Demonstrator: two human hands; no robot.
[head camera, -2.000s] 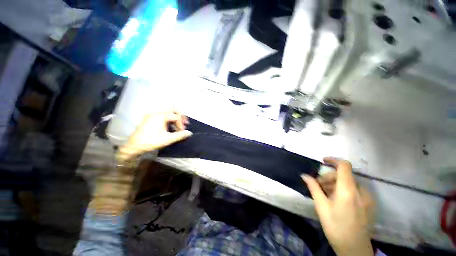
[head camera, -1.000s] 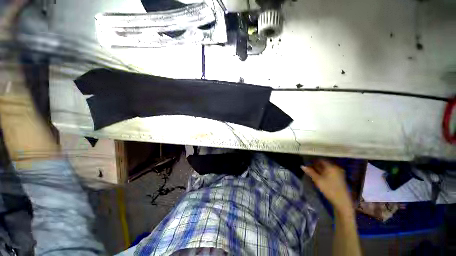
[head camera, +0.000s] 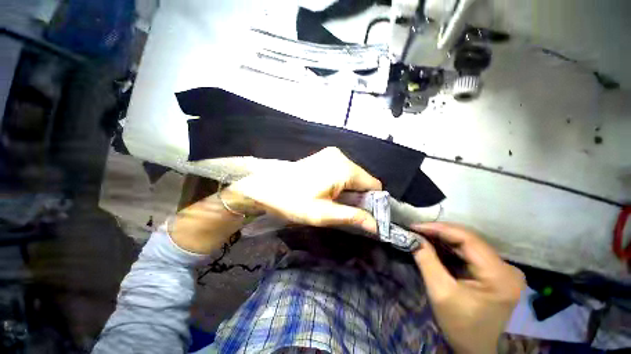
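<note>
A folded grey-white striped piece (head camera: 382, 216) is held between my two hands over the table's front edge. My left hand (head camera: 311, 188) pinches its upper end between thumb and fingers. My right hand (head camera: 470, 276) has thumb and forefinger at its lower right end. A black fabric panel (head camera: 277, 138) lies flat on the white table, partly behind my left hand. A curved striped piece (head camera: 311, 63) lies beside the presser foot and needle area (head camera: 408, 88).
The sewing machine head (head camera: 540, 28) stands at the top right, with a ribbed silver knob (head camera: 466, 86) below it. Black strips (head camera: 317, 29) lie behind. Red scissor handles (head camera: 622, 231) are at the right table edge. A thin black line (head camera: 512, 174) crosses the tabletop.
Both hands have come together at the table's front edge and now hold the folded grey piece. The black panel was held earlier and now lies released on the table.
</note>
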